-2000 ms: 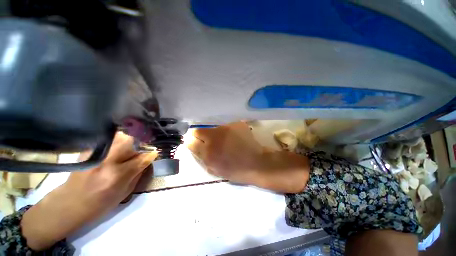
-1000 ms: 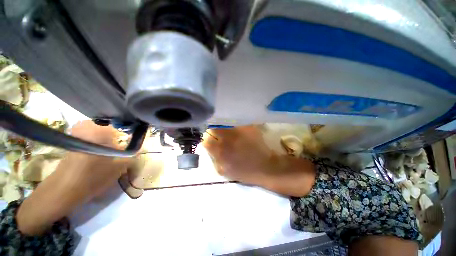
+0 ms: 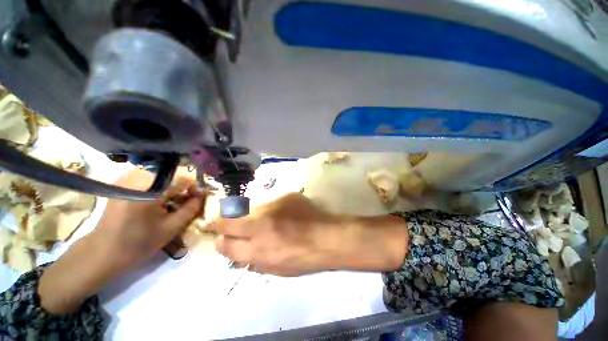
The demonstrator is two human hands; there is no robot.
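Observation:
A small beige fabric piece (image 3: pixel 208 218) shows partly between my hands, just left of and below the grey thread tension dial (image 3: pixel 233 206). My left hand (image 3: pixel 148 214) has its thumb and forefinger pinched at the piece's left side. My right hand (image 3: pixel 287 234) lies in front of the dial, its fingertips on the piece's right side. Thin dark lines (image 3: pixel 238 274) stick out below my right hand; I cannot tell whether they are thread or snips. The needle and presser foot are hidden.
The machine head (image 3: pixel 300 80) fills the top, with a large grey knob (image 3: pixel 143 86) at left and a dark curved bar (image 3: pixel 67 174). Beige pieces (image 3: pixel 50 213) lie left; curled ones (image 3: pixel 393 183) lie behind my right hand. More beige pieces (image 3: pixel 557 223) are at right.
My right hand has moved left and toward me, and its fingertips now meet my left hand's. My left fingers are pinched below the machine head. The view has shifted, moving the large knob left.

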